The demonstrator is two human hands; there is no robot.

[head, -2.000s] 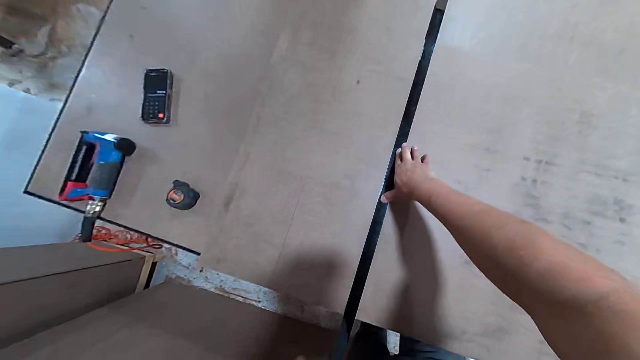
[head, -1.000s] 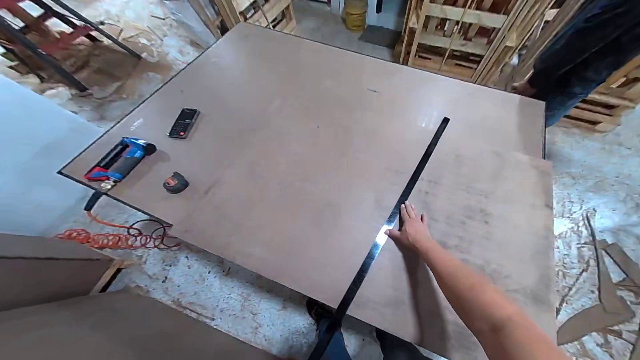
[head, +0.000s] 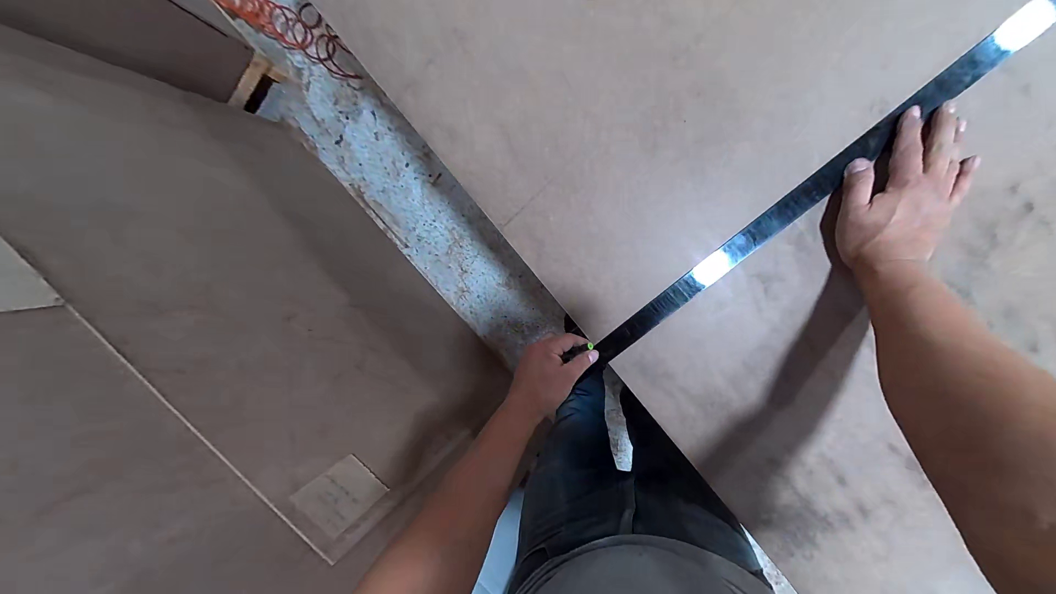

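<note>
A long, flat metal straightedge (head: pixel 784 213) lies slantwise across a large brown wooden panel (head: pixel 610 140). My right hand (head: pixel 903 194) presses on the straightedge with its fingers spread, thumb and fingertips on the metal and the palm over the panel. At the panel's near edge, by the straightedge's lower end, my left hand (head: pixel 551 371) pinches a small dark marking tool with a green tip (head: pixel 590 346) between thumb and forefinger. The tool's kind is hard to tell, as most of it is hidden in the hand.
Another brown panel (head: pixel 247 272) stretches along the left, bearing a small rectangular wood piece (head: pixel 340 497). Between the panels runs a strip of speckled floor (head: pixel 421 206). A coiled orange air hose (head: pixel 305 37) lies at the top left. My legs (head: pixel 610 478) stand against the near edge.
My left hand, not visible in the earlier frames, is now at the panel's near edge with the small tool. My right hand still rests on the straightedge. The view has swung down toward my body.
</note>
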